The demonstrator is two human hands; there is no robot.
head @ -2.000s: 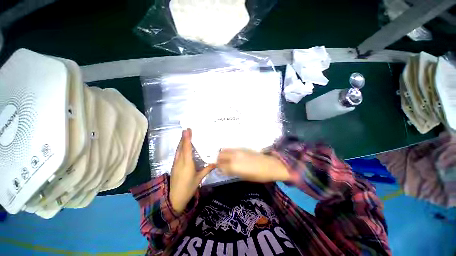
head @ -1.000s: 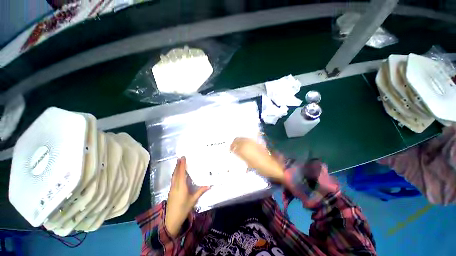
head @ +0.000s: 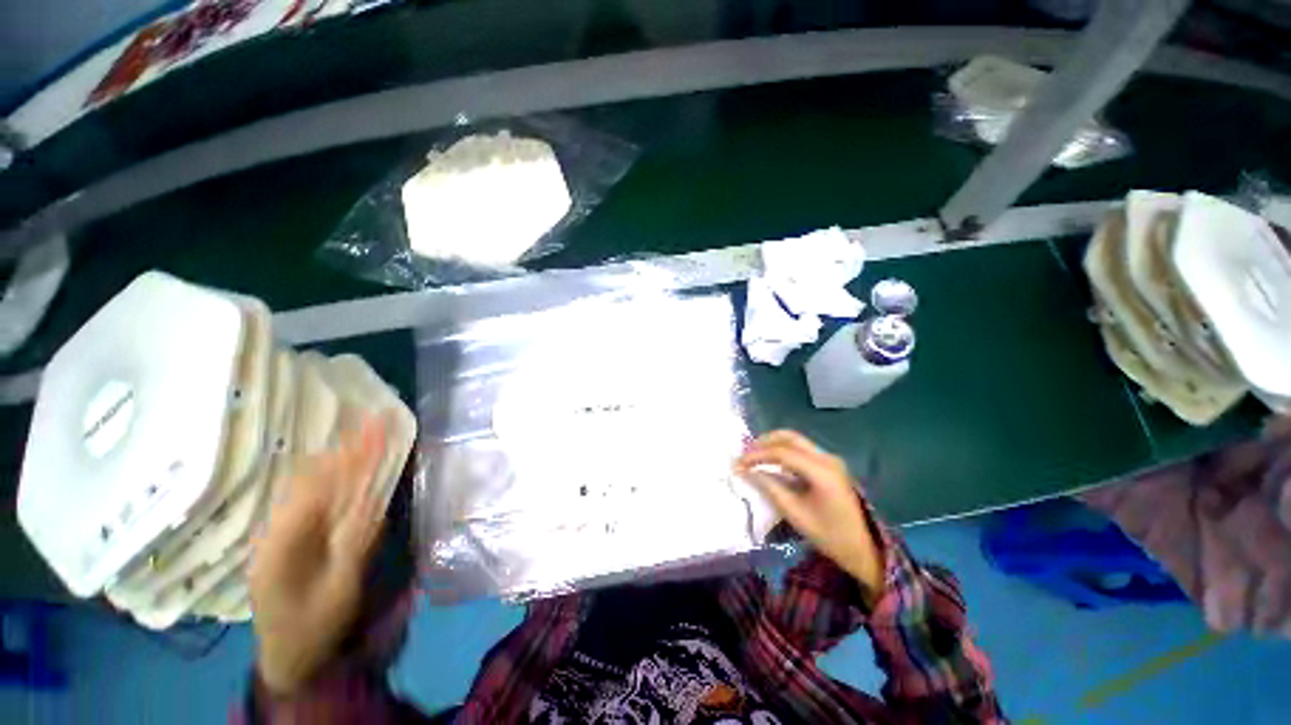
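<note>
A white panel (head: 623,425) with faint print lies on a stack of clear plastic bags (head: 450,496); glare hides most of its outline. My right hand (head: 814,496) is at the right edge of the bags, its fingers pinching a small white wipe (head: 760,506). My left hand (head: 323,545) is blurred, off the panel, with fingers spread in front of the left stack of off-white hexagonal panels (head: 135,425). Nothing shows in it, and I cannot tell if it touches the stack.
Crumpled white wipes (head: 807,283) and a whitish bottle (head: 854,368) with its round lid up stand right of the bags. A bagged panel (head: 489,206) lies on the dark belt behind the grey rail (head: 977,227). More panels (head: 1168,305) and a person's sleeve (head: 1203,531) are at the right.
My left hand has left the panel and moved left to the stack. My right hand has moved from over the panel to its right side. The bagged panel sits slightly further left in view.
</note>
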